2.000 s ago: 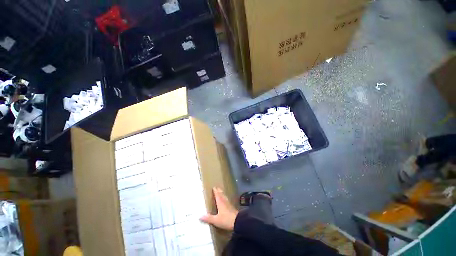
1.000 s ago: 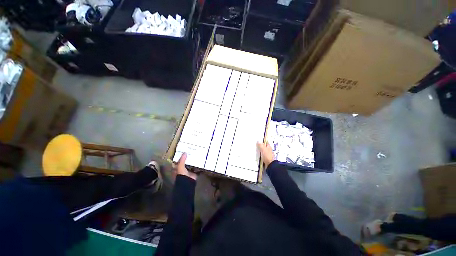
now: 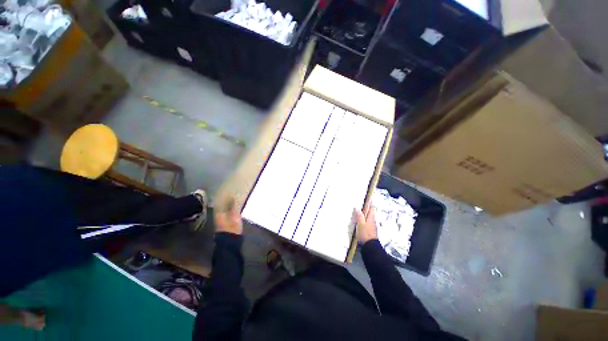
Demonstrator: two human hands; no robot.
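An open carton [image 3: 349, 98] is tilted in front of me, its far flap raised and its left flap spread out. White product boxes [image 3: 313, 176] fill it in tight rows. My left hand [image 3: 229, 221] is on the carton's near left corner, at the left flap. My right hand [image 3: 366, 225] grips the carton's right wall near its near corner, thumb on the inner side. The undersides of both hands are hidden. A black tote [image 3: 435, 230] with small white packets [image 3: 395, 223] stands on the floor to the right, partly covered by the carton.
A person in dark clothes [image 3: 40, 220] stands at left beside a green-topped bench [image 3: 100, 300] and a yellow stool [image 3: 89, 151]. Stacked black totes [image 3: 253, 73] are at the back. Large cardboard cartons [image 3: 507, 146] stand at right. A carton of silvery-white goods [image 3: 73, 73] is at upper left.
Since one second ago, my left hand has moved outward to the left flap, which has swung open. The view has turned; the carton stays between both hands. Earlier only my right hand showed.
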